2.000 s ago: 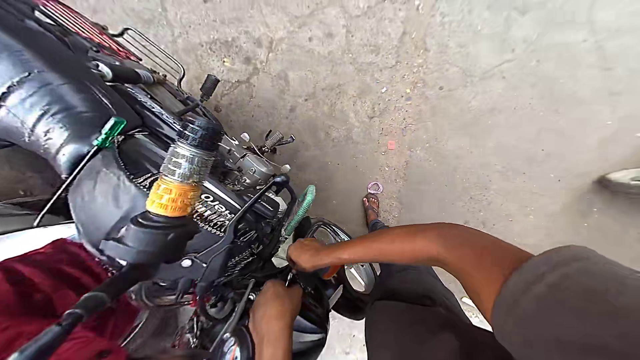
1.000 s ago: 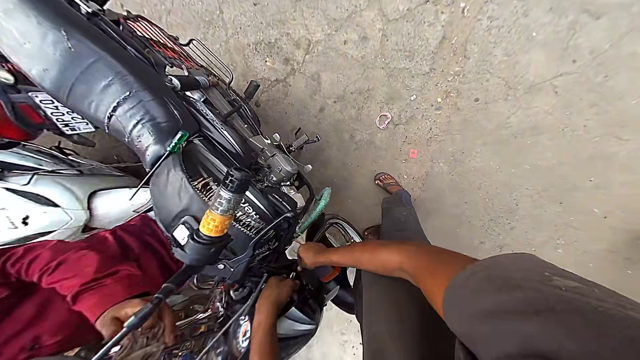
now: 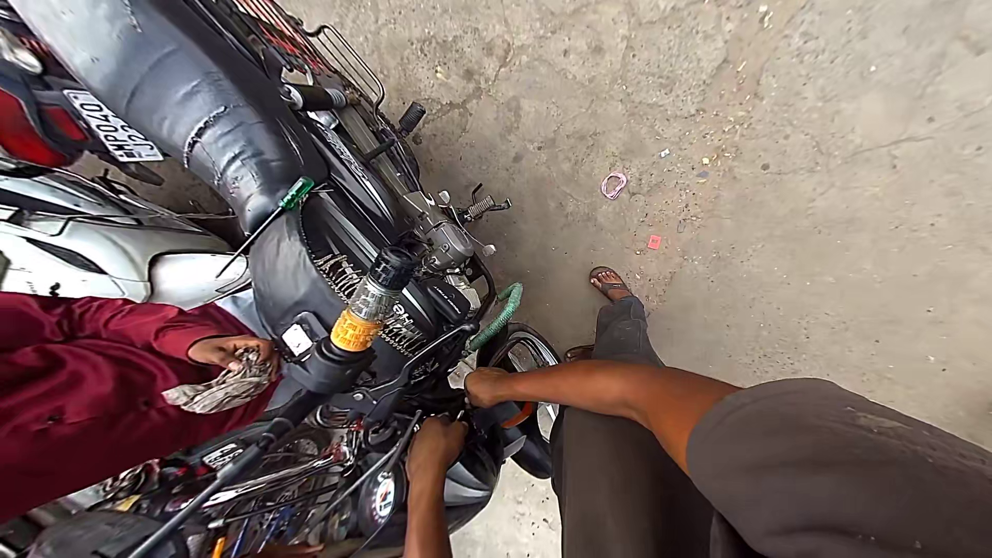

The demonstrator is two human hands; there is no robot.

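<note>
A black motorcycle stands in front of me, its seat [image 3: 209, 108] at the upper left and its handlebar grip [image 3: 368, 306], banded with orange, near the middle. My left hand [image 3: 436, 443] is at the front of the bike, beside the cables and the round gauge [image 3: 384, 496]. Close to it, my right hand [image 3: 487, 387] touches the front part by the headlamp area, just below the green-wrapped crash bar [image 3: 500, 316]. What my fingers hold is hidden. A screwdriver with a green handle [image 3: 296, 193] rests across the seat and tank.
At the left, another person in a maroon shirt [image 3: 101, 387] holds a crumpled cloth [image 3: 225, 385]. Behind the bike are a white scooter [image 3: 194, 273] and a red vehicle [image 3: 39, 128]. A pink ring [image 3: 613, 185] lies on the concrete ground beside a footrest [image 3: 480, 207].
The other person's hand, low by the handlebar a second ago, is now higher up with a cloth in it. Both my hands remain at the front of the motorcycle.
</note>
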